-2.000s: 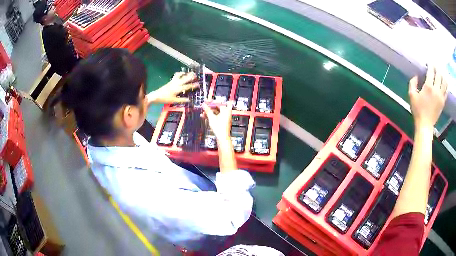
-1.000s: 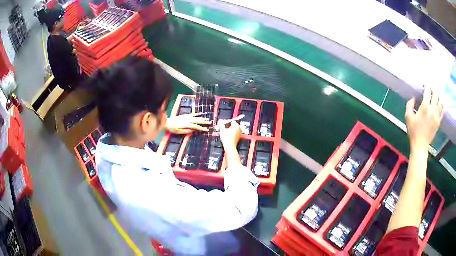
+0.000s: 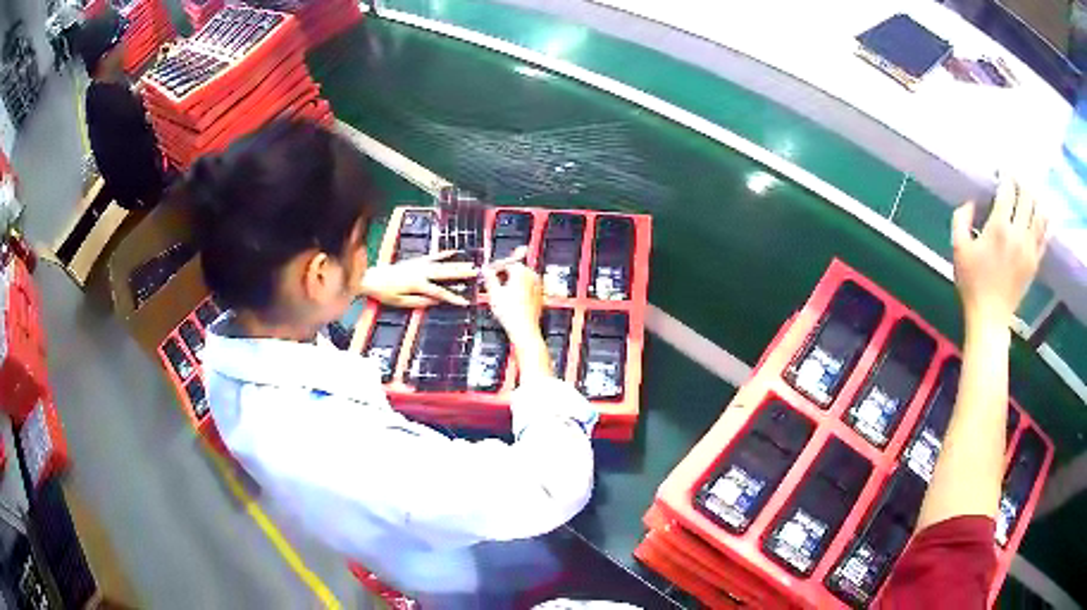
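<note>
My right hand (image 3: 1001,256), below a dark red sleeve, is raised at the edge of the white shelf (image 3: 763,89), thumb and fingers apart. A small dark patch shows between thumb and fingers; I cannot tell what it is. My left hand is not in view. Below my right forearm, a stack of red trays (image 3: 822,419) stands on the green bench. The top tray holds black phone housings (image 3: 840,340) with silver-white patches, one per slot. My forearm hides part of it.
A seated person in a light blue shirt (image 3: 393,435) works over another red tray (image 3: 641,286), with a thin gridded sheet (image 3: 463,226) over its housings. Red tray stacks (image 3: 227,89) and a person in black (image 3: 123,143) are beyond. An open carton (image 3: 143,256) is on the floor.
The view has shifted slightly. My right hand stays at the shelf edge. The seated person's right hand first moved up from the tray's middle, and its thin light tool now shows less clearly.
</note>
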